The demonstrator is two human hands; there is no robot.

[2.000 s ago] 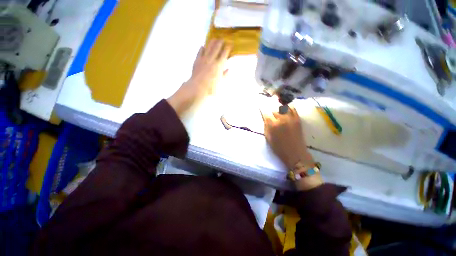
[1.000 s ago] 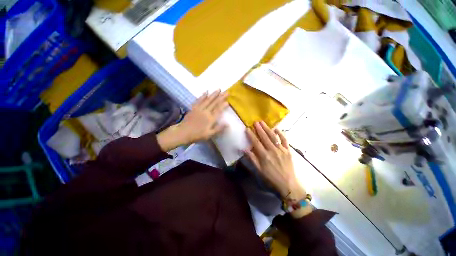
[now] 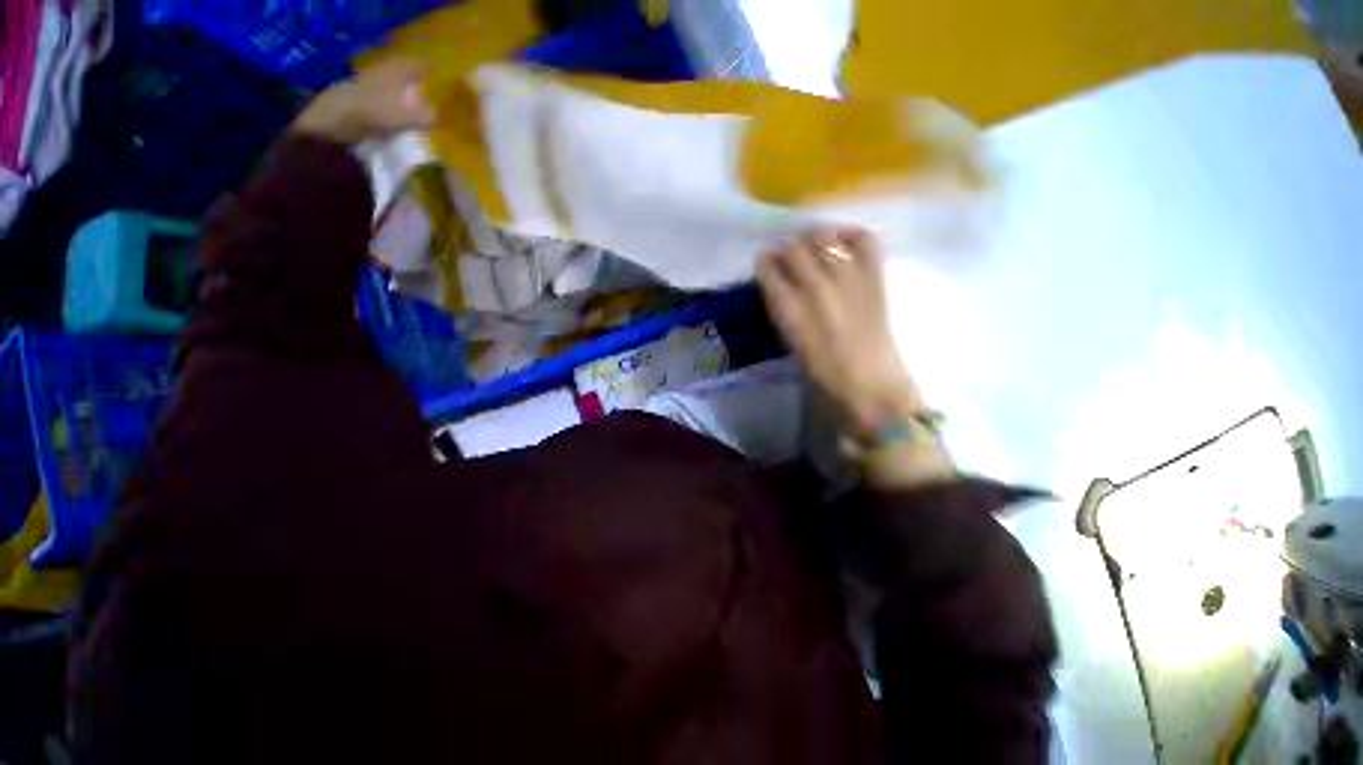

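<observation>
A long fabric piece [image 3: 643, 172], white with mustard-yellow edges and a yellow patch near its right end, is stretched over the blue crate, blurred at the right. My left hand [image 3: 374, 105] grips its left end, at the upper left. My right hand [image 3: 837, 307] is at its lower edge, right of the crate; its fingertips meet the fabric, but whether they grip it is unclear.
The blue crate [image 3: 516, 374] holds white and yellow pieces. A teal object [image 3: 132, 272] stands at the left. A large yellow panel [image 3: 1076, 53] lies on the white table [image 3: 1031, 344]. The machine head [image 3: 1333, 553] is at the lower right.
The view has swung left towards the crates. The fabric piece has moved off the table's front edge to above the crate, spread out lengthwise. My left hand has moved to the far left and gripped it.
</observation>
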